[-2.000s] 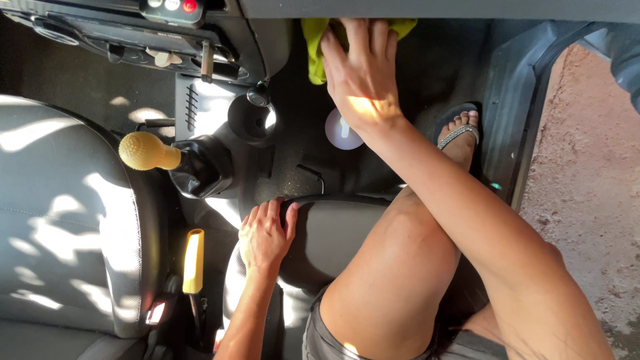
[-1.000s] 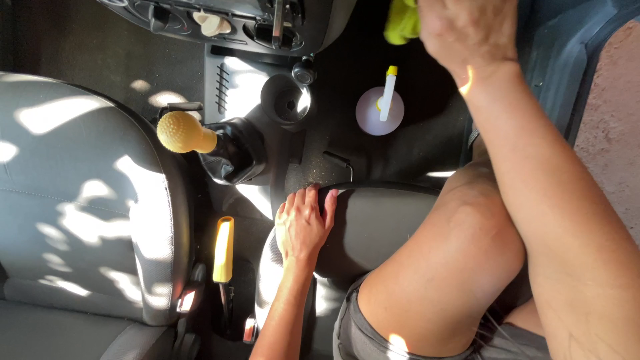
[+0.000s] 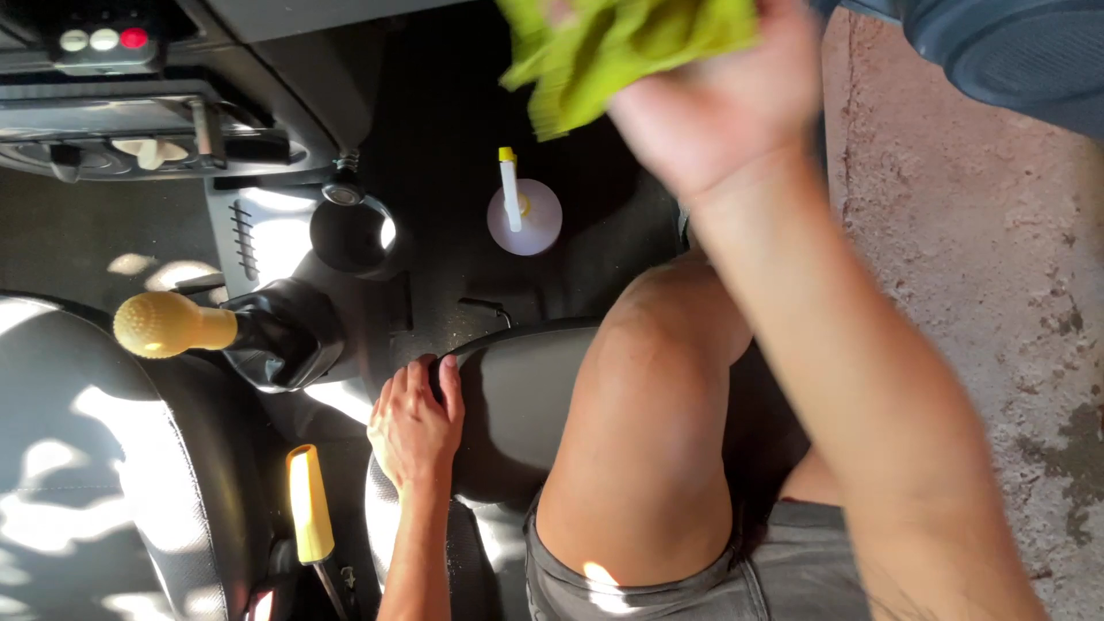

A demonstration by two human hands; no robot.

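My right hand (image 3: 720,112), blurred, holds a crumpled yellow-green cloth (image 3: 621,52) high in the view, beside the open doorway. Part of the cloth is cut off by the top edge. My left hand (image 3: 418,423) rests with its fingers over the front edge of the dark car seat (image 3: 526,405) and holds nothing. On the dark floor between the hands stands a round translucent spray bottle (image 3: 526,220) with a white and yellow spray head, seen from above.
A gear lever with a yellow knob (image 3: 168,325) and a cup holder (image 3: 352,237) lie left of the bottle. Lower down is a handbrake with a yellow grip (image 3: 309,504). The dashboard (image 3: 319,19) crosses the top. Rough concrete ground (image 3: 966,259) shows outside at right.
My right hand has come up from low by the footwell with the cloth, which now spreads out more in view. My left hand has stayed on the seat edge.
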